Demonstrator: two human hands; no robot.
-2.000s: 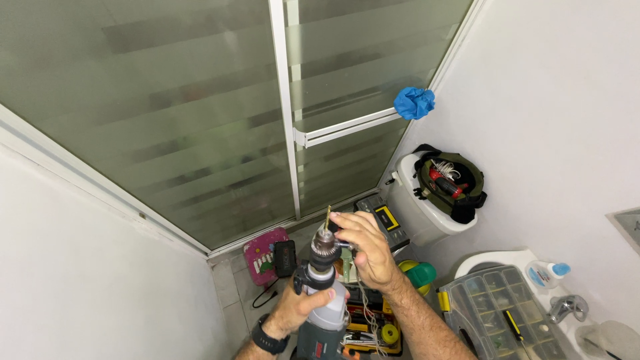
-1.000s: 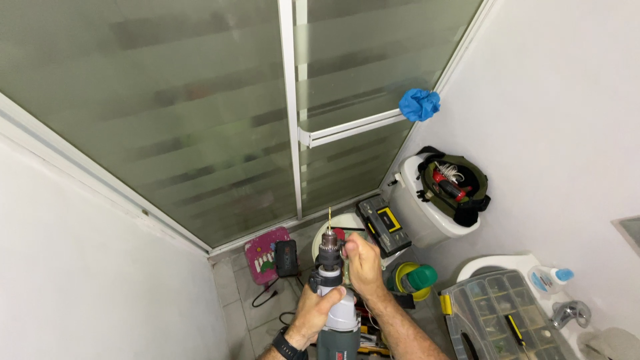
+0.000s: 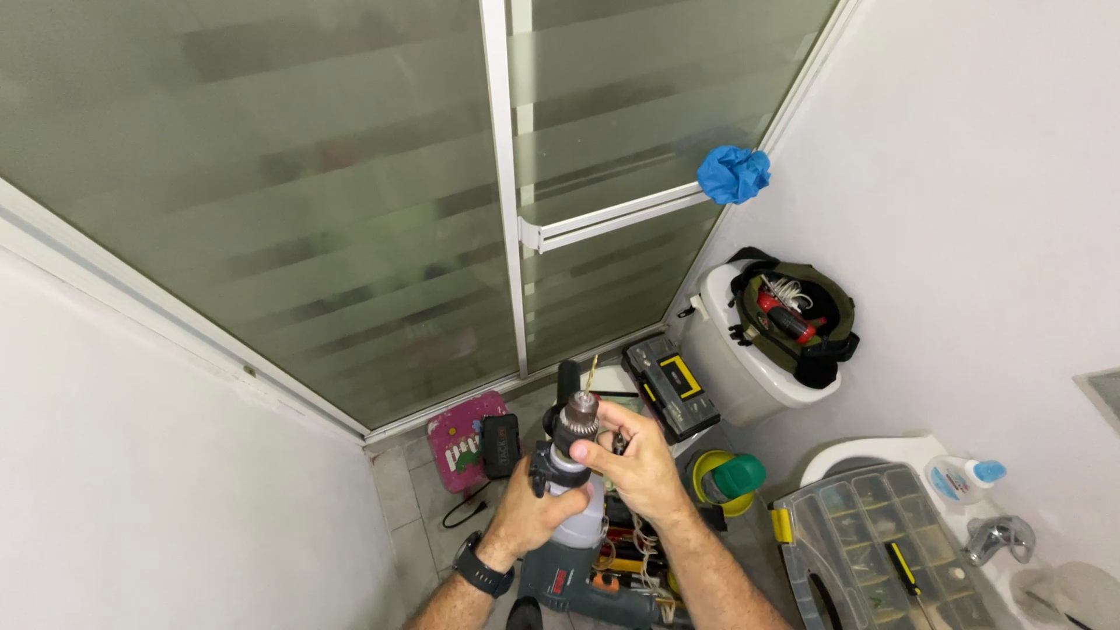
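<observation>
A grey and dark green corded power drill [image 3: 577, 525] points up and away from me, a thin gold-coloured drill bit [image 3: 592, 374] in its keyed chuck [image 3: 578, 418]. My left hand [image 3: 532, 507], with a dark watch on the wrist, grips the drill's body just below the black collar. My right hand [image 3: 632, 459] is at the right side of the chuck, thumb against it, with a small dark metal piece, perhaps a chuck key, between the fingers. A black side handle [image 3: 569, 385] stands beyond the chuck on the left.
Frosted glass shower doors [image 3: 385, 219] with a towel bar [image 3: 621, 217] holding blue gloves [image 3: 733, 175] stand ahead. A tool bag [image 3: 796, 319] rests on the toilet tank [image 3: 744, 385]. Right lies a clear organizer case [image 3: 884, 542] over the sink. Below are a toolbox [image 3: 672, 385], pink stool [image 3: 468, 437] and yellow bucket [image 3: 722, 483].
The black side handle now sticks out beyond the chuck; one second ago it did not show there. My right hand has stayed near the chuck, and its fingers have shifted.
</observation>
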